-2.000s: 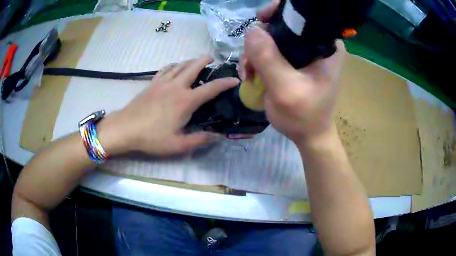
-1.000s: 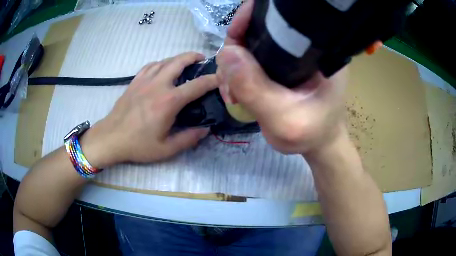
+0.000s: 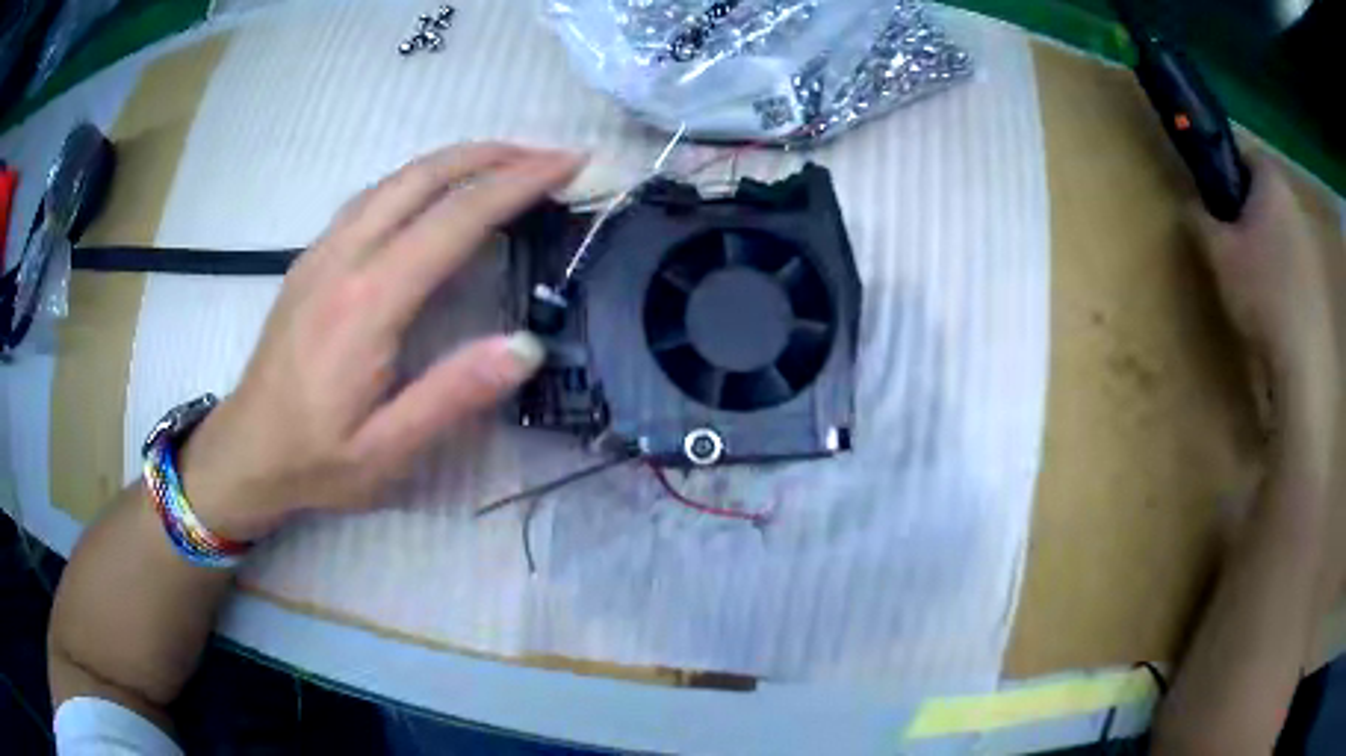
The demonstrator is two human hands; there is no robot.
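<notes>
A black fan assembly (image 3: 738,318) lies face up on white ribbed foam, its round fan showing. A silvery screw (image 3: 704,445) sits at its lower edge. Thin red and dark wires stick out below. My left hand (image 3: 384,318) is at its left end, fingers apart, thumb tip over the edge; the palm hides part of the flat black cable (image 3: 185,260). My right hand (image 3: 1269,251) is blurred at the far right, touching the end of a black tool body with an orange mark (image 3: 1185,126), seemingly the electric screwdriver. Whether it grips the tool is unclear.
A clear bag of screws (image 3: 886,74) lies behind the fan. Several loose screws (image 3: 427,31) lie at the back left. A coiled cable (image 3: 67,207) lies at the left. Cardboard (image 3: 1115,443) with dark specks is at the right, yellow tape at the front edge.
My right hand and the tool have moved from over the fan to the far right. The fan face and bag are uncovered. My left hand has shifted left and its fingers have loosened.
</notes>
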